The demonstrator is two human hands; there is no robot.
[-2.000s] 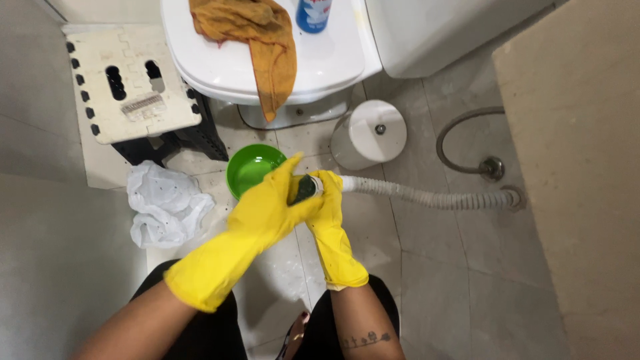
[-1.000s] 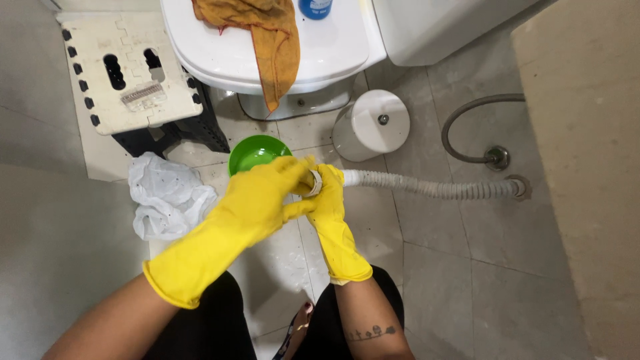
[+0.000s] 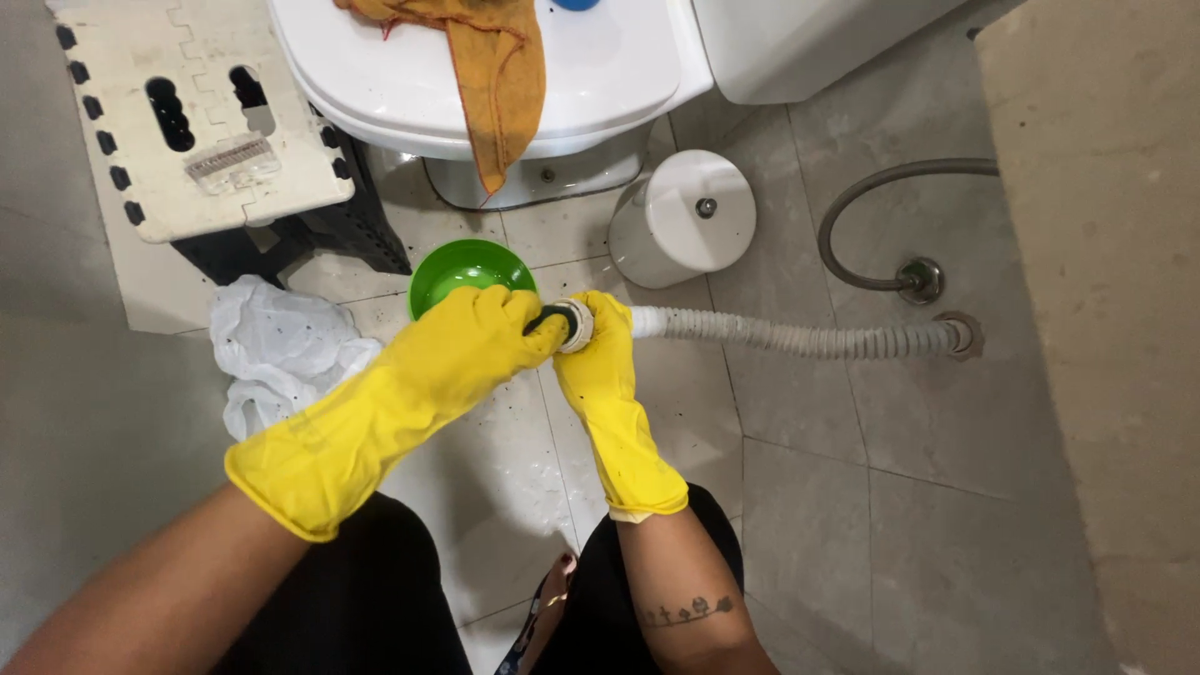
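Note:
Both hands wear yellow rubber gloves. My right hand (image 3: 600, 352) is closed around the white end of a corrugated drain hose (image 3: 797, 337), which runs to an outlet in the tiled wall. My left hand (image 3: 478, 342) pinches a dark green piece (image 3: 555, 324), perhaps a scouring pad, at the hose's open mouth (image 3: 579, 326). Part of that piece is hidden by the fingers. A green plastic bowl (image 3: 469, 253) stands on the floor just beyond my left hand and is partly covered by it.
A folding step stool (image 3: 216, 187) is at the left, with a crumpled white plastic bag (image 3: 272, 328) below it. Ahead stands a toilet with an orange cloth (image 3: 502, 84) on its lid (image 3: 375, 66). A white lidded bin (image 3: 703, 211) and a flexible metal hose (image 3: 830, 225) are at the right.
My left hand has shifted about the hose's mouth, and the dark green piece, hidden a second ago, shows again. My right hand keeps its grip on the hose.

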